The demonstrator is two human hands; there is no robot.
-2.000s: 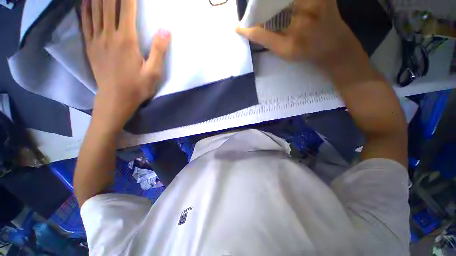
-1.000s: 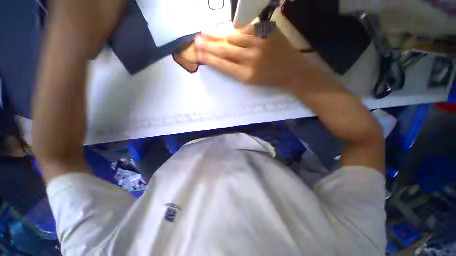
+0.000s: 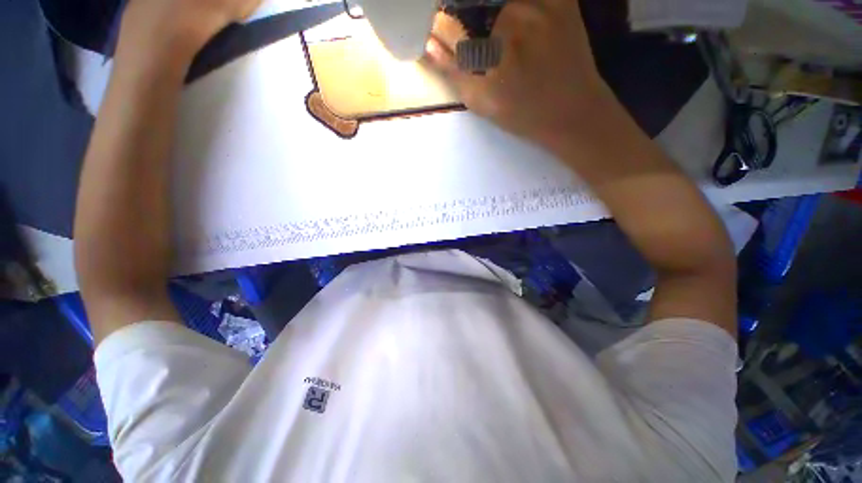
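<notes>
The pale sewing machine head (image 3: 402, 24) is at top centre, brightly lit. Below it the cream-yellow machine bed (image 3: 378, 80) lies bare, with its rounded tab at the near left. My right hand (image 3: 529, 71) is beside the head, its fingertips partly hidden behind the knurled knob (image 3: 478, 55); I cannot tell whether it holds anything. My left hand (image 3: 203, 11) is at the top edge, partly cut off, at a dark fabric panel (image 3: 269, 36) that narrows towards the machine head. Its fingers and grip are not clear.
Black-handled scissors (image 3: 747, 141) lie at the right. A dark flat piece (image 3: 652, 71) is right of the machine, partly behind my right arm. The printed ruler (image 3: 397, 215) runs along the table's front edge. Dark fabric (image 3: 38, 141) lies at far left. Blue crates (image 3: 189, 311) are below.
The large pale and dark panel has moved up and left off the near table, uncovering the machine bed. My left hand has moved to the top edge. My right hand has moved in beside the knob.
</notes>
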